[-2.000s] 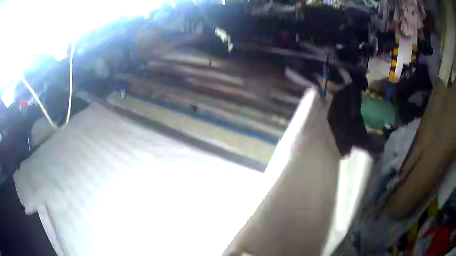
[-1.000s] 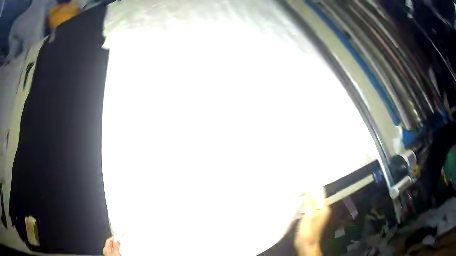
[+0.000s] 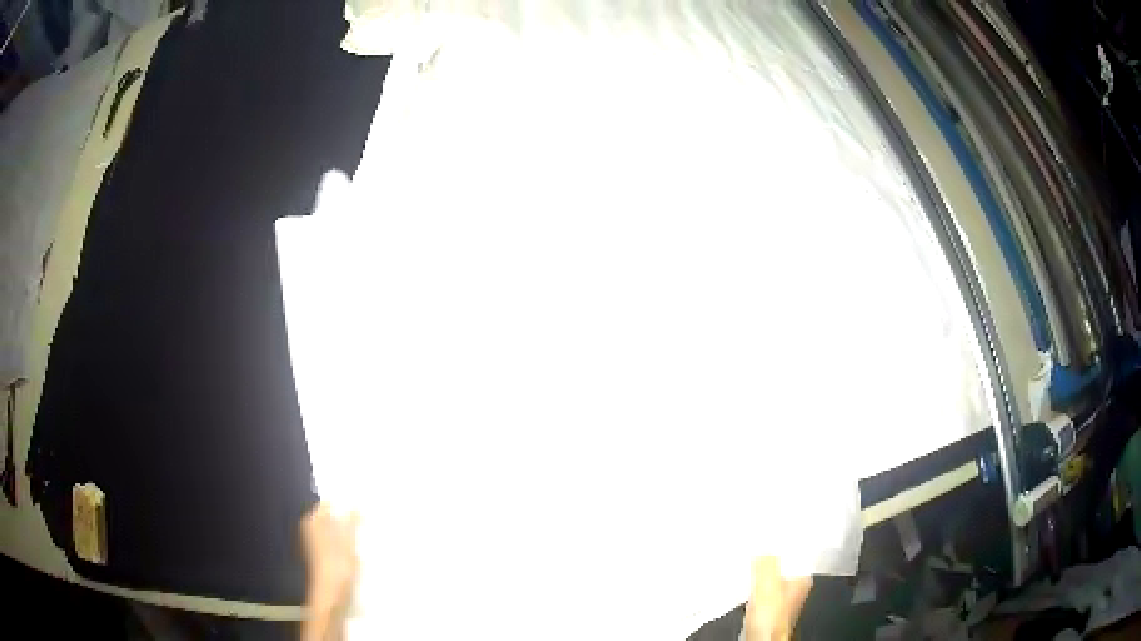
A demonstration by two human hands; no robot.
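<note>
A white fabric ply (image 3: 601, 313), glaring white, covers most of the table. My left hand (image 3: 330, 564) is at its near left edge and my right hand (image 3: 776, 595) at its near right part; both seem to hold the fabric, with fingers lost in the glare. Black fabric (image 3: 200, 326) lies flat to the left, beside the white. A small tan block (image 3: 89, 523) sits on the black fabric at the near left corner.
A long metal rail (image 3: 957, 251) runs along the right side. Beyond it are a blue strip (image 3: 1001, 238) and parallel bars (image 3: 1057, 225). Pale scraps (image 3: 911, 536) lie on the floor at the lower right. A thin dark tool (image 3: 121, 100) lies at the far left.
My left hand has come further into view and moved up and right. The white fabric's left edge has shifted and now shows a stepped corner over the black. The view has turned slightly.
</note>
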